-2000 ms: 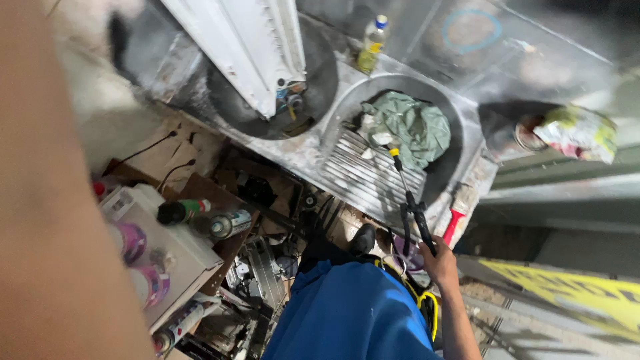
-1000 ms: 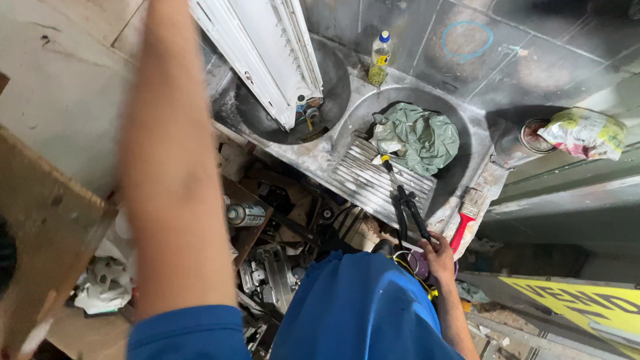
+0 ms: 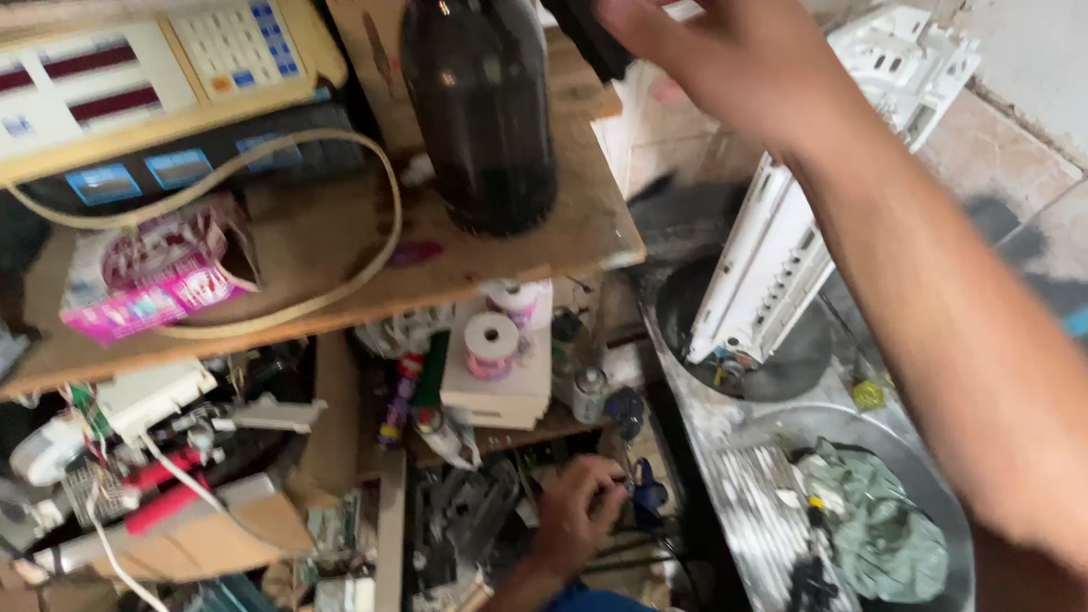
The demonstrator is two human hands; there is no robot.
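My left hand (image 3: 578, 510) is low at the centre, fingers loosely bent and apart, beside a dark blue object (image 3: 650, 489); nothing clearly shows in it. From the right edge my right arm reaches across to the top, where my right hand (image 3: 688, 42) is blurred and partly cut off. Its fingers overlap or touch a black object (image 3: 591, 34); the grip is unclear. Near it, a large dark bottle (image 3: 484, 119) stands on a wooden shelf (image 3: 561, 246). The black wand with a yellow part (image 3: 816, 503) lies over the sink's ridged drainboard (image 3: 752, 501), by a crumpled green bag (image 3: 888, 527).
A white metal frame (image 3: 765, 255) leans in the round basin (image 3: 803, 365). On the shelf are a keypad device (image 3: 238, 42), a pink box (image 3: 161, 272) and a looped cable (image 3: 395, 195). Below are white-and-pink spools (image 3: 491, 344), a can (image 3: 589, 395) and a cardboard box of parts (image 3: 289, 510).
The view has swung left, bringing the shelf into sight. My right hand has let go of the black wand and is now up by the shelf. My left hand now shows low, among the clutter.
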